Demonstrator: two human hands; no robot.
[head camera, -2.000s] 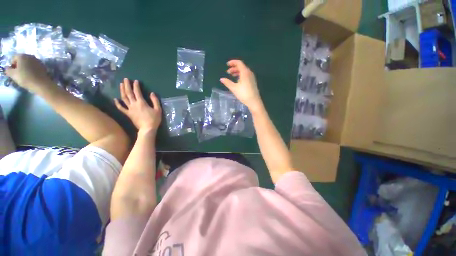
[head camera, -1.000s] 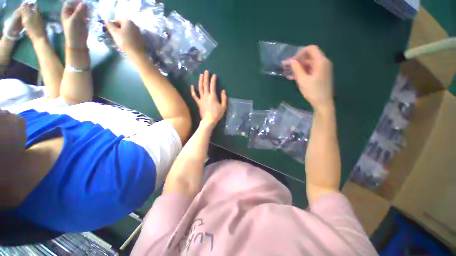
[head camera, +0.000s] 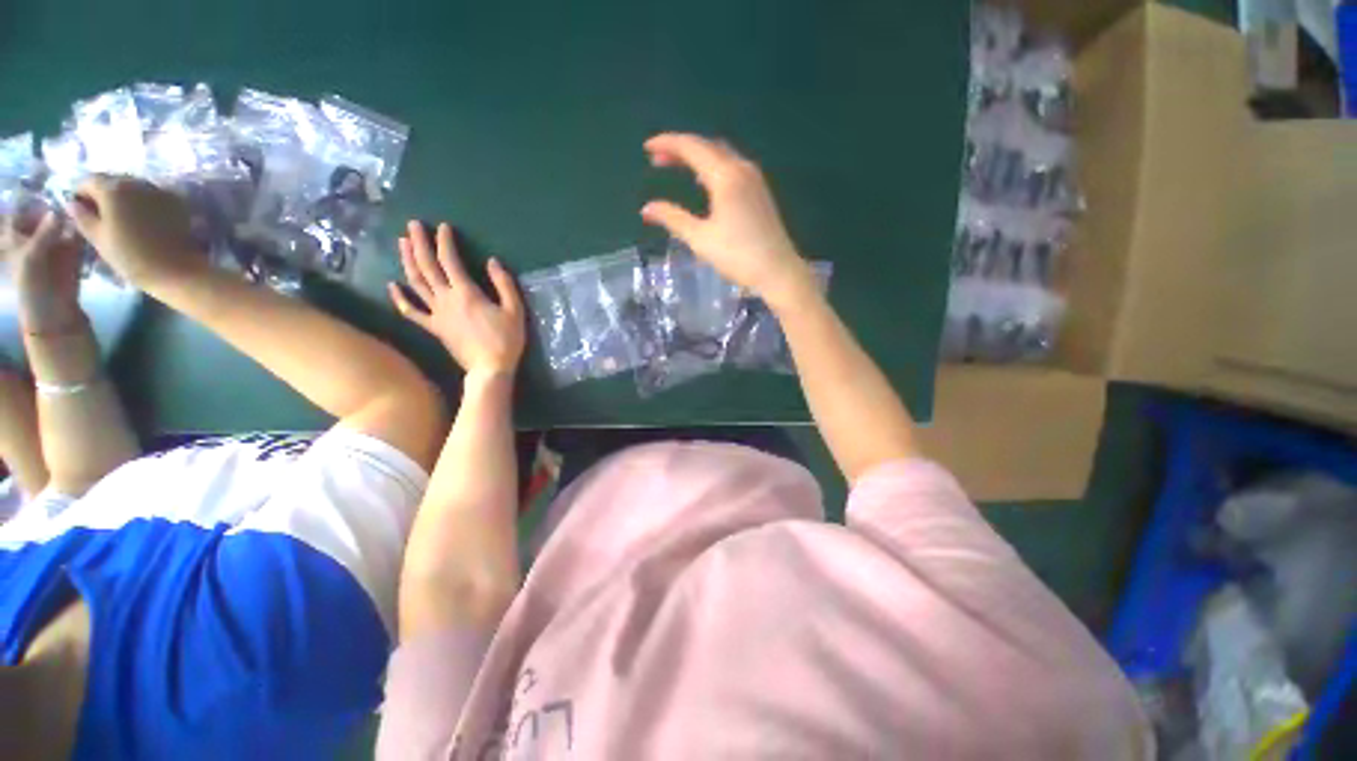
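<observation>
Several clear zip-lock bags (head camera: 595, 315) with small dark contents lie overlapping on the green bench top in front of me. My left hand (head camera: 464, 309) rests on the bench to the left of these bags, fingers spread, holding nothing. My right hand (head camera: 725, 213) is over the right part of the group, thumb and fingers apart in a curve, with nothing visible in it. My right hand and wrist partly hide the bags beneath them.
A bag pile (head camera: 320, 171) lies at left, before a neighbour in blue and white (head camera: 223, 625). An open shipping carton (head camera: 1153, 193) with rows of packed bags (head camera: 1012, 253) stands beyond the bench's right edge. A blue crate (head camera: 1176, 520) is at lower right.
The single bag that lay above the group and was under my right hand's fingers is no longer there. My right hand has moved back over the group and opened. The camera view has swung.
</observation>
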